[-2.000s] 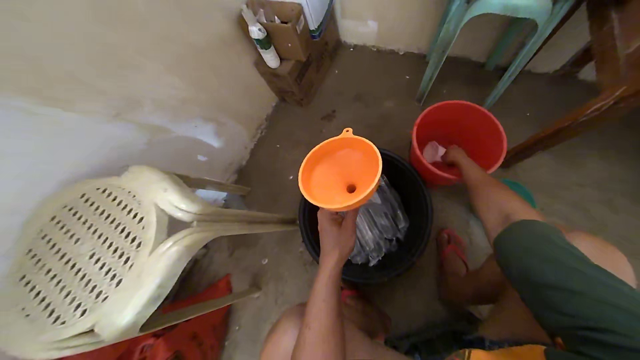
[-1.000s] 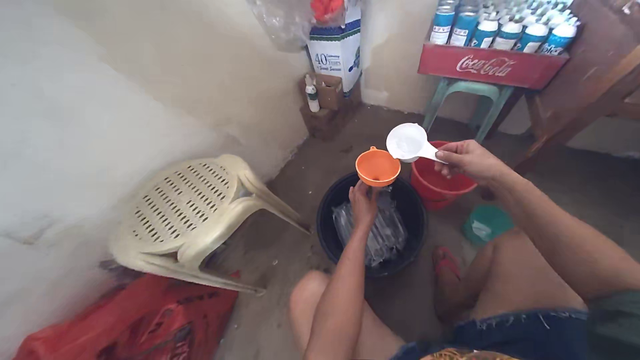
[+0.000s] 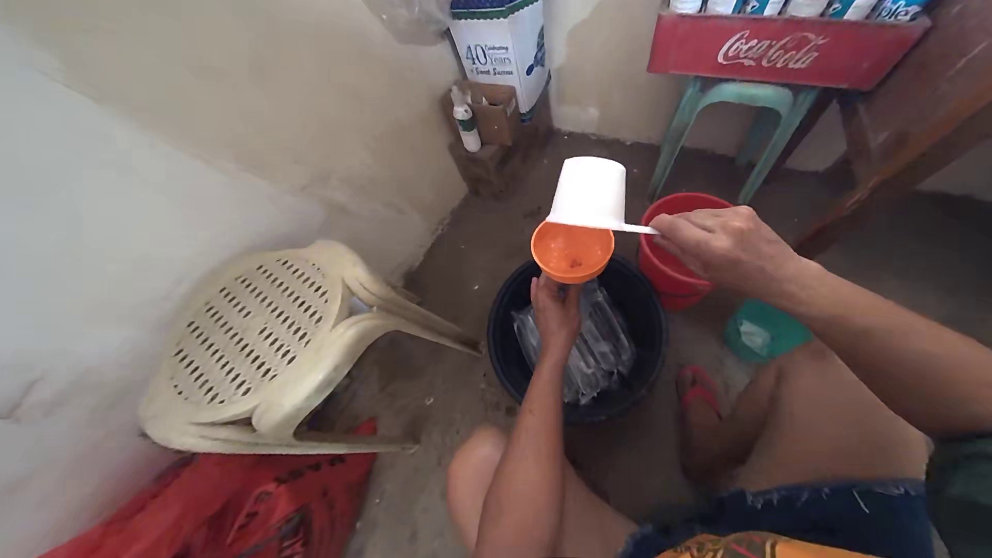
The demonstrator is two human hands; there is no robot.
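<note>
My left hand (image 3: 556, 314) holds an orange plastic funnel (image 3: 572, 252) from below, above a black tub (image 3: 655, 341). Several clear plastic bags with clear contents (image 3: 601, 341) lie in the tub. With my right hand (image 3: 721, 244) I grip the handle of a white plastic dipper (image 3: 590, 190), tipped with its mouth down over the funnel's rim. Whether anything flows from it cannot be seen. Behind my right hand stands a red bucket (image 3: 670, 283), partly hidden by that hand.
A cream plastic chair (image 3: 248, 333) lies at the left beside a red bag (image 3: 310, 496). A teal bowl (image 3: 763, 329) sits near my foot. Behind are a green stool (image 3: 744, 97) under a red crate of bottles (image 3: 783, 50), a white bottle (image 3: 466, 124) and a cardboard box (image 3: 496, 116).
My right hand has come up from inside the red bucket, and the white dipper is now turned over above the funnel. My left hand keeps the funnel over the tub.
</note>
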